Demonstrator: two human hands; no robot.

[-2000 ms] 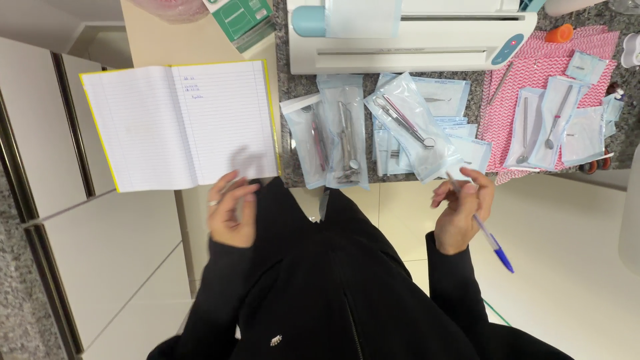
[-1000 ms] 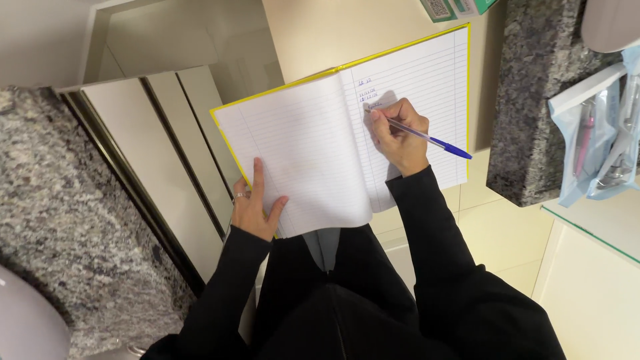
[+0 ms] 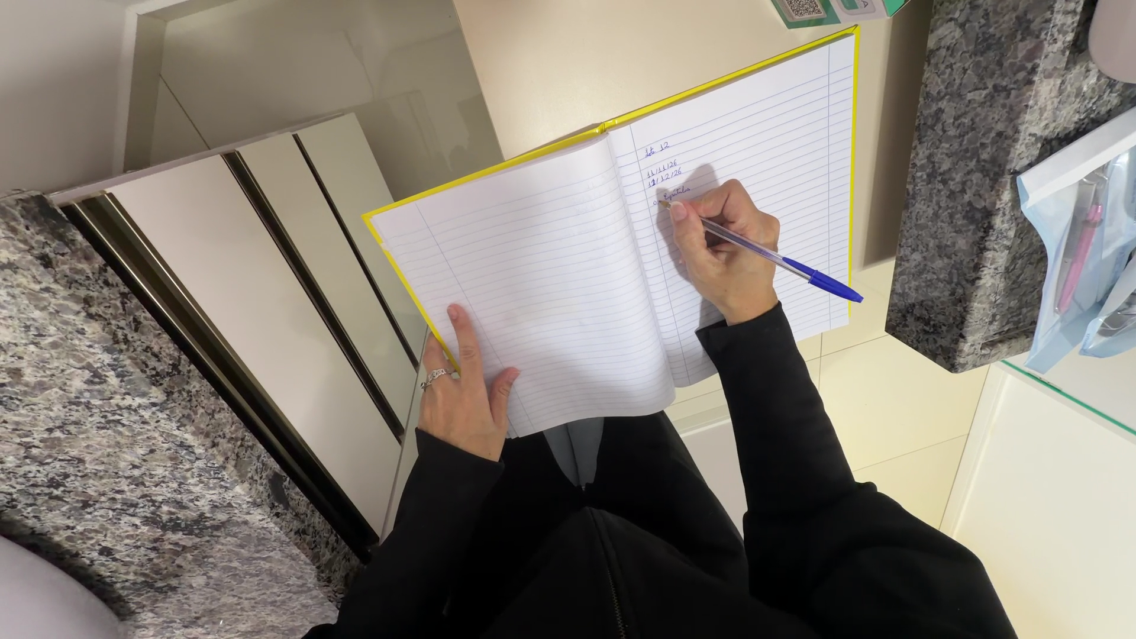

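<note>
An open lined notebook (image 3: 532, 293) with a yellow cover lies in front of me, its left page blank and several short handwritten lines at the top of its right page. My right hand (image 3: 728, 253) grips a clear ballpoint pen with a blue cap on its rear end (image 3: 821, 282), the tip down on the right page just under the writing. At the notebook's lower left edge, my left hand (image 3: 466, 386), with a ring on one finger, holds the cover and page, thumb and one finger on top and other fingers partly hidden at the edge.
A granite counter (image 3: 967, 177) stands at the right, with clear-and-blue pouches (image 3: 1078, 240) holding instruments at its edge. Another granite surface (image 3: 133, 373) and drawer fronts (image 3: 257, 293) are on the left. Part of a green box (image 3: 839, 11) shows at the top.
Two seconds ago both hands were off the notebook, the right holding the pen. Now both are on it, and more writing shows than one second ago. The view has swung left.
</note>
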